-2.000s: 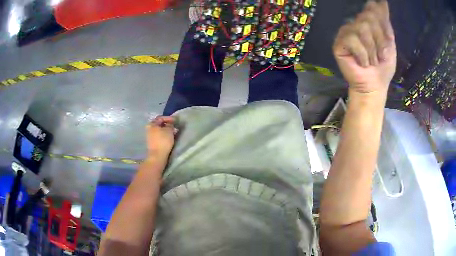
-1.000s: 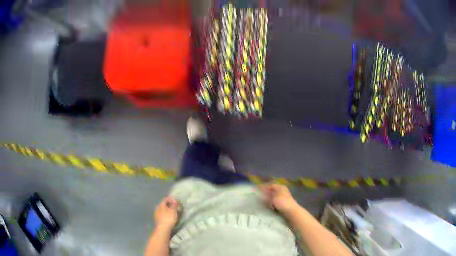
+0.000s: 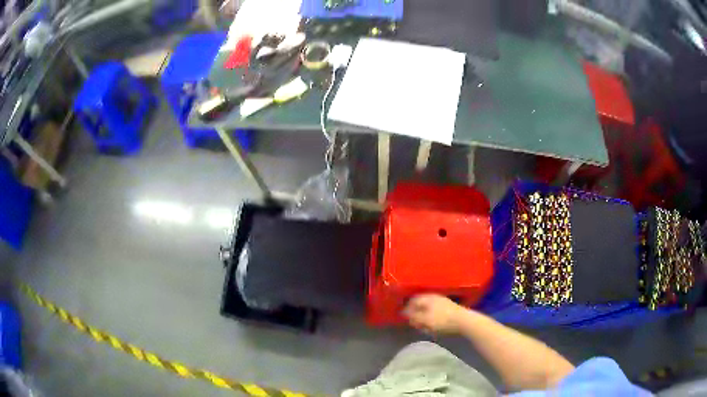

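Note:
My right hand [image 3: 434, 314] reaches in from the lower right and is at the lower front edge of a red stool [image 3: 438, 240]. The hand is small and blurred, and I cannot tell whether its fingers grip the stool. My left hand is not in view. Right of the stool, circuit board strips [image 3: 544, 248] with yellow blocks lie in rows on a black-topped surface [image 3: 606, 252] with blue sheet at its edges. More circuit boards [image 3: 668, 260] lie farther right.
A black bin [image 3: 310, 267] with clear plastic is left of the stool. Behind is a green bench [image 3: 527, 101] with a white board [image 3: 399, 89], a tape roll [image 3: 315, 54] and a hanging white cable. Blue stools [image 3: 114, 105] stand back left. Yellow-black tape [image 3: 147, 357] crosses the floor.
The view has swung so the bench and whole red stool show. My right hand has moved from my lap to the stool's front. My left hand has left the picture.

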